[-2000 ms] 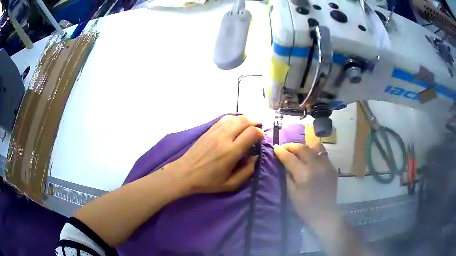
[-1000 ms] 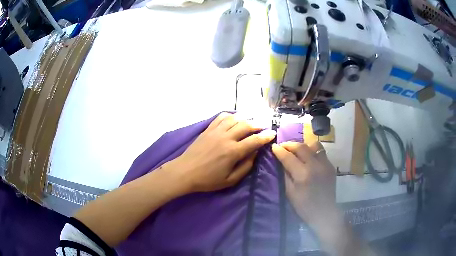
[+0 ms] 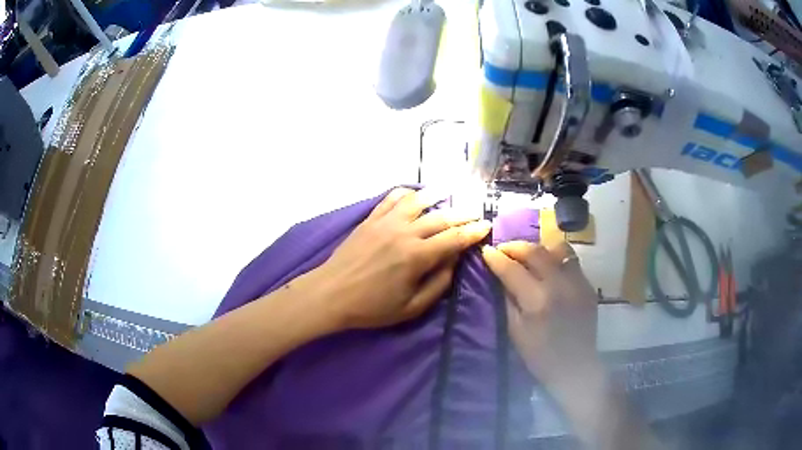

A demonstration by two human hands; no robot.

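Purple fabric (image 3: 352,378) lies across the table's front and up to the presser foot (image 3: 490,204) of the white sewing machine (image 3: 519,79). Two black strips (image 3: 447,360) run down the cloth. My left hand (image 3: 387,264) lies on the cloth left of the strips, its fingertips close to the foot. My right hand (image 3: 541,290) pinches the cloth edge and a black strip just below the foot. A small piece of the purple cloth shows right of the foot. The needle tip cannot be made out in the glare.
Green-handled scissors (image 3: 681,264) and orange snips (image 3: 725,286) lie at the right. A tan strip (image 3: 637,250) is beside the scissors. A grey lamp (image 3: 411,54) stands left of the machine head. Brown tape (image 3: 83,193) covers the table's left side. A measuring scale (image 3: 132,334) runs along the front edge.
My left hand's fingers have moved right, from gripping the strip to lying flat beside the foot. My right hand stays below the foot. The view has shifted slightly.
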